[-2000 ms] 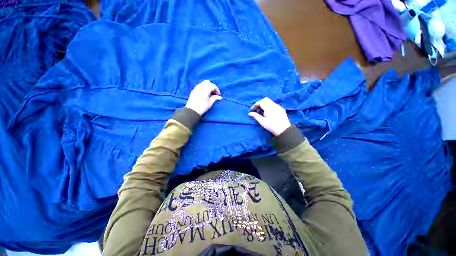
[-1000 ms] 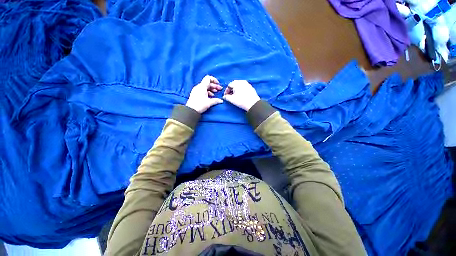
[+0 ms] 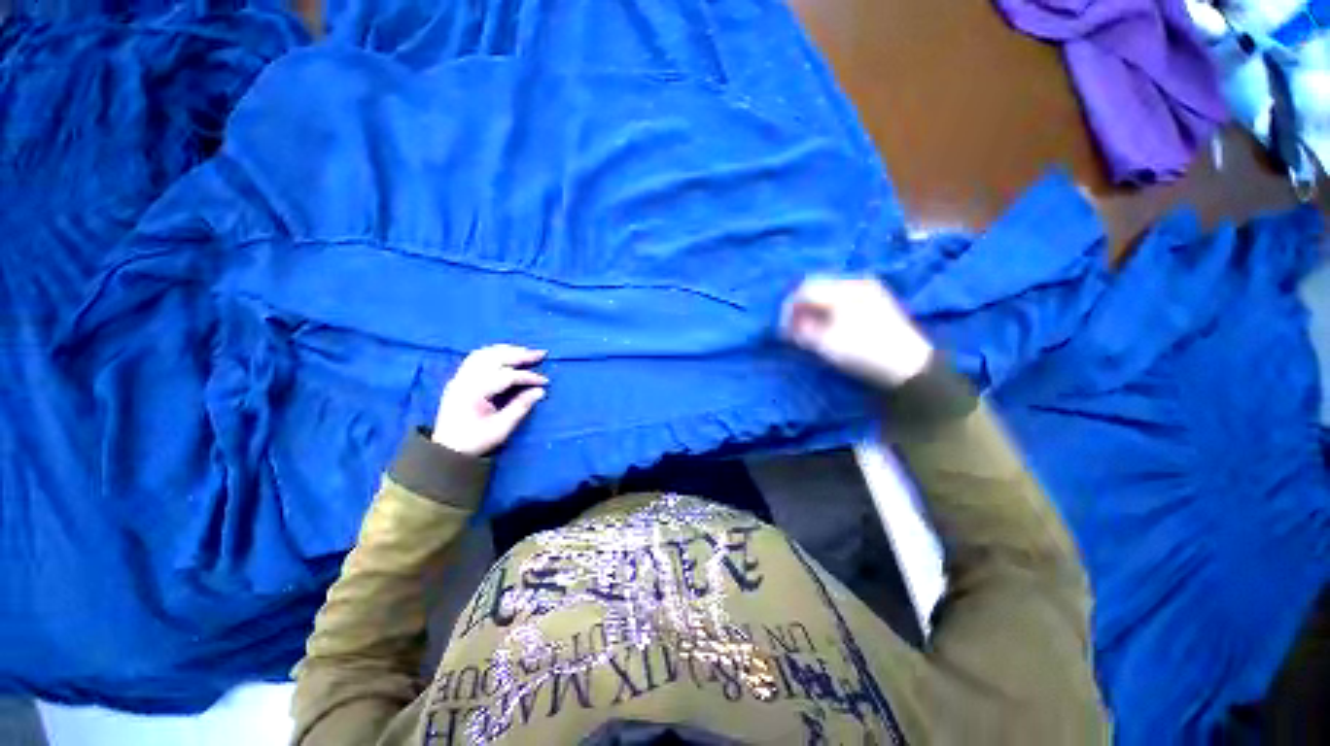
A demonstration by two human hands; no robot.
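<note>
A blue dotted dress point(image 3: 569, 161) lies spread in front of me, with a thin seam across its middle and a gathered ruffled edge near my body. My left hand point(image 3: 493, 401) rests on the cloth left of centre, thumb and fingers apart, fingertips by a long fold. My right hand point(image 3: 858, 328) is over the cloth right of centre, blurred, its fingers curled. Whether it pinches cloth or thread cannot be seen. No tool is visible in either hand.
More blue cloth is heaped at the left point(image 3: 102, 131) and hangs at the right point(image 3: 1181, 437). A crumpled purple garment point(image 3: 1145, 102) lies on the brown table point(image 3: 963, 102) at the upper right, beside light blue and white items point(image 3: 1269, 73). A printed olive top shows below.
My hands came together at the centre, then moved apart. My left hand is now lower and further left, its fingers apart. My right hand is further right and blurred.
</note>
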